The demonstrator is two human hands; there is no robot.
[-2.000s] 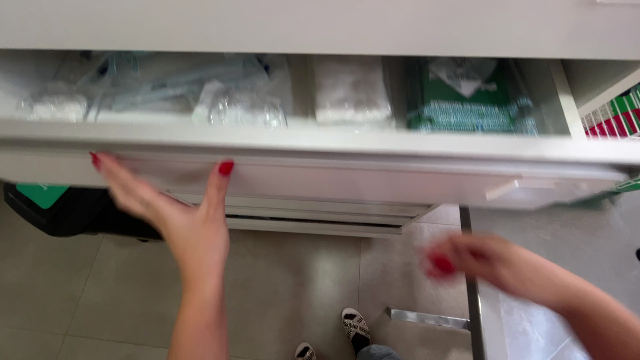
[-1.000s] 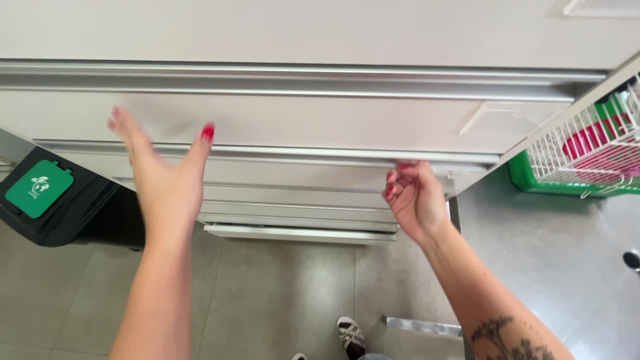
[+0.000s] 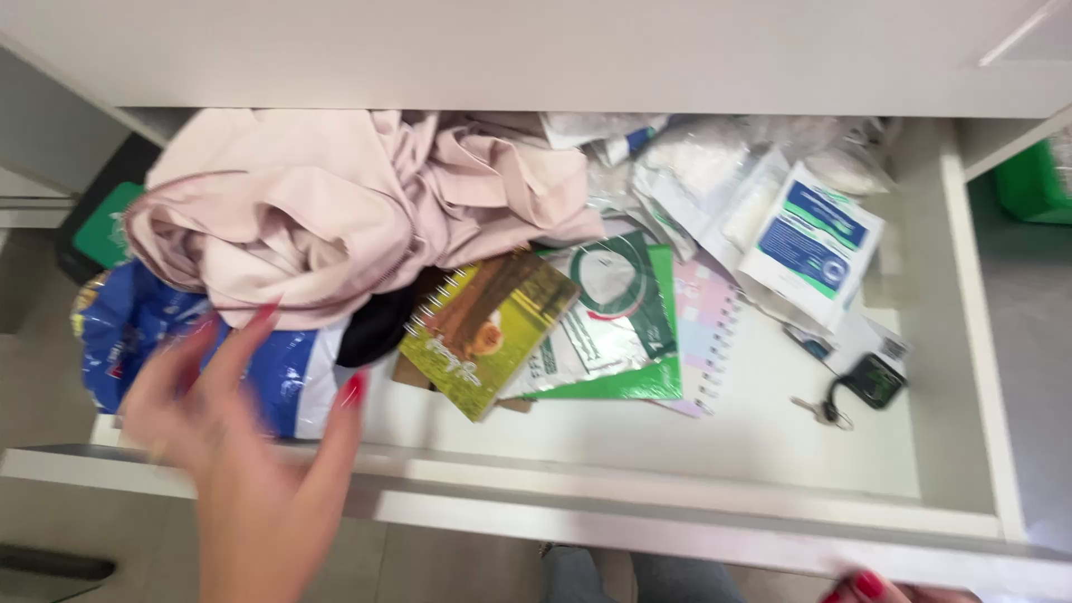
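Note:
An open white drawer (image 3: 636, 494) fills the view. My left hand (image 3: 243, 419), blurred, is over its front left part with fingers spread, above a blue and white plastic package (image 3: 285, 377). Behind the fingers lies a crumpled pale pink garment (image 3: 310, 201). In the middle are a spiral notebook with a grassy cover (image 3: 490, 331), a green and silver packet (image 3: 620, 301) and a pastel spiral notebook (image 3: 703, 327). White packets with blue print (image 3: 812, 243) lie at the right, near a key with a dark fob (image 3: 871, 381). My right hand (image 3: 871, 586) shows only fingertips below the drawer's front edge.
The white cabinet front (image 3: 536, 59) overhangs the back of the drawer. A black bin with a green label (image 3: 105, 222) stands to the left, and a green basket (image 3: 1034, 180) to the right. Legs in jeans show below the drawer.
The upper drawer that stood open at first was closed one second ago. A drawer holding the pink garment and notebooks is now pulled out. My left hand is now over its contents.

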